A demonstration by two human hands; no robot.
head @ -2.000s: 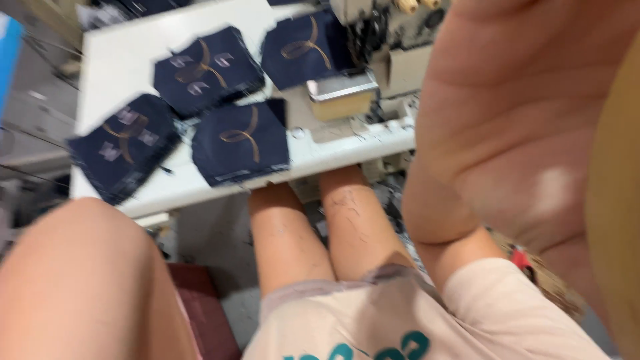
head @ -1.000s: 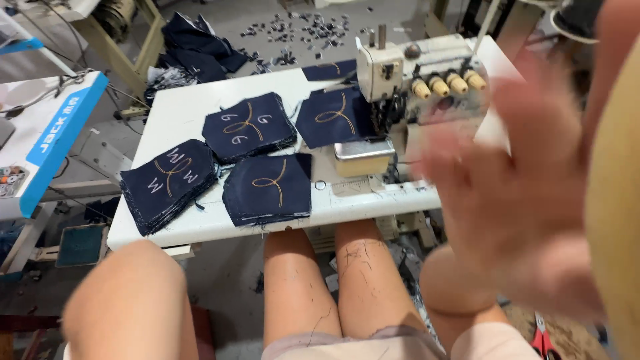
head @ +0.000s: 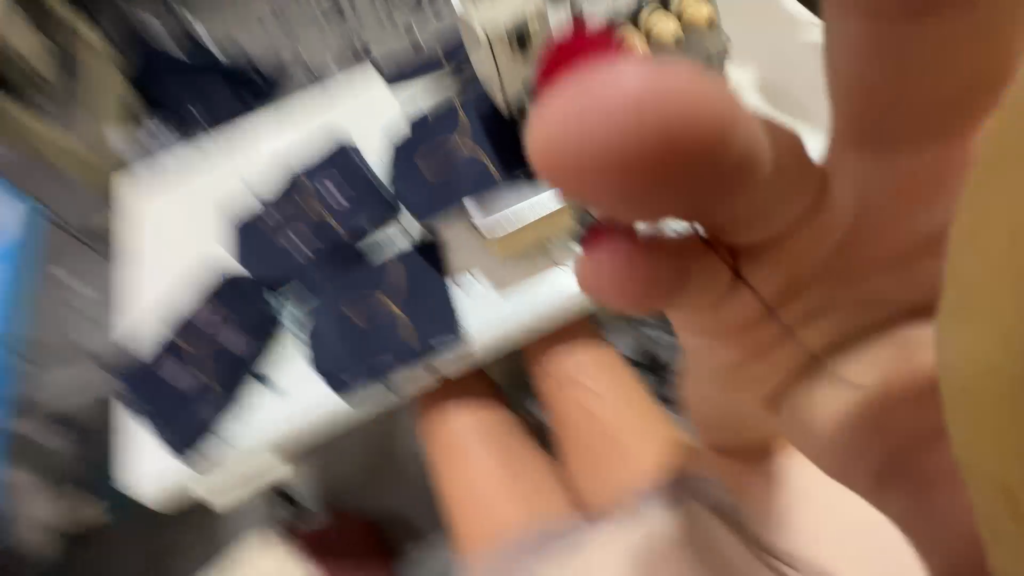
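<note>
My right hand (head: 768, 240) fills the right side, very close to the camera and blurred. Its palm faces me; two curled fingers with red nails point left, and nothing shows between them. The upper part of the hand runs out of frame. My left hand is out of view. Beyond the right hand, stacks of dark blue fabric pieces lie on a white sewing table: a left stack (head: 200, 364), a middle stack (head: 320, 216), a front stack (head: 384, 320) and a back stack (head: 452, 156). Tan looped stitching shows on them.
A pale metal-topped box (head: 528, 224) sits by the back stack. A sewing machine head (head: 504, 56) and thread cones (head: 664, 28) stand behind, partly covered by the hand. The white table edge (head: 512, 340) crosses above my legs (head: 496, 472). A tan blurred surface (head: 984, 336) borders the right.
The spread, blurred fingers of a second ago are now curled, with the palm larger in view. The fabric stacks keep their arrangement. The view has tilted and moved closer.
</note>
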